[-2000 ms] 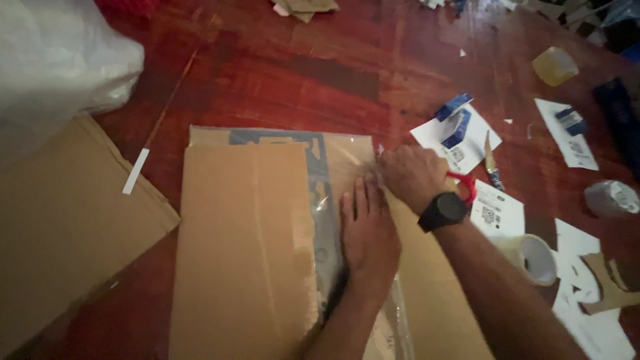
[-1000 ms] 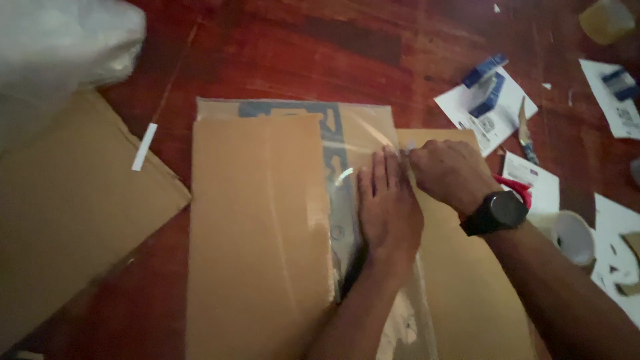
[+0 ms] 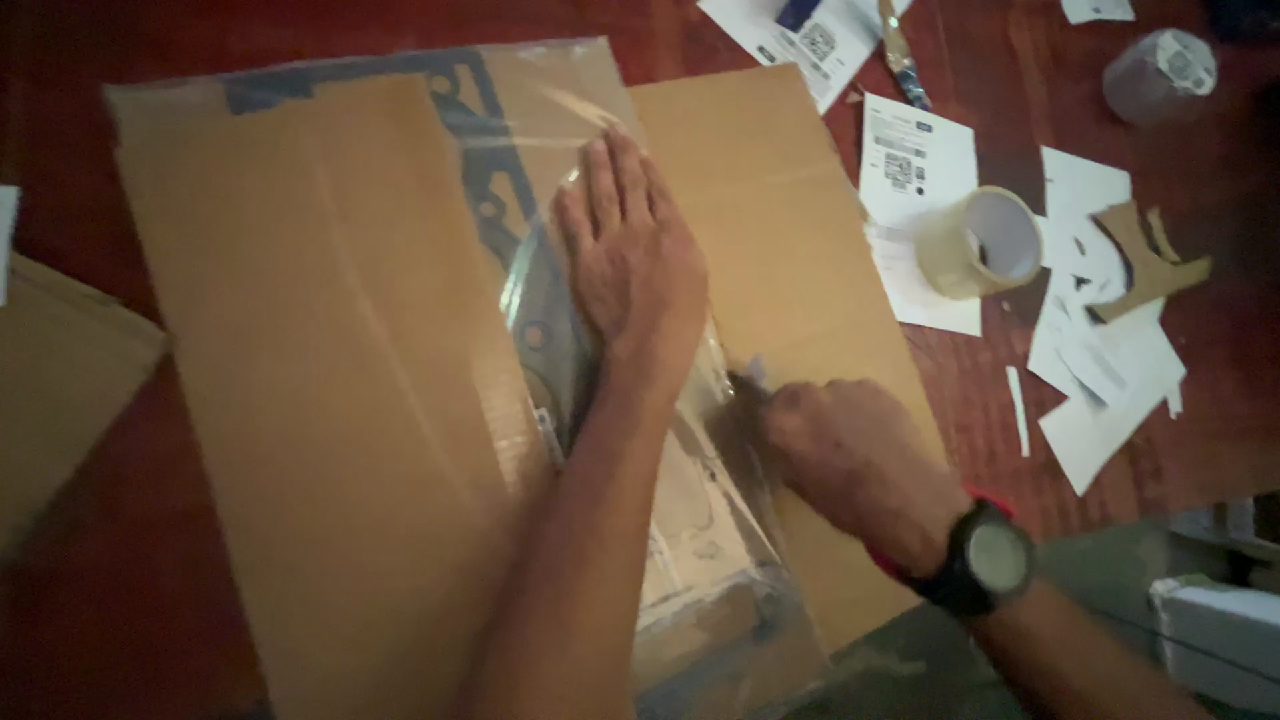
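Observation:
My left hand (image 3: 640,250) lies flat, palm down, on a clear plastic sleeve (image 3: 560,110) that covers a tan cardboard sheet (image 3: 330,330) and a grey, patterned flat piece (image 3: 480,160). Right of it, my right hand (image 3: 850,455), with a black watch (image 3: 990,560) and a red band at the wrist, is closed in a fist at the sleeve's right edge. Something small and blurred shows at its fingertips; what it is cannot be told. Another cardboard sheet (image 3: 790,230) lies under the right hand, reaching out past the sleeve's edge.
On the reddish wooden table (image 3: 1100,480) at right lie a tape roll (image 3: 980,245), printed papers (image 3: 920,160), a craft knife or similar tool (image 3: 900,60), torn paper and a cut cardboard scrap (image 3: 1140,260). A clear container (image 3: 1160,75) stands upper right. More cardboard (image 3: 60,390) lies at left.
My right hand has moved down along the sleeve's right edge, from beside the left fingertips to below the left hand. The left hand stays flat on the sleeve. The view has shifted.

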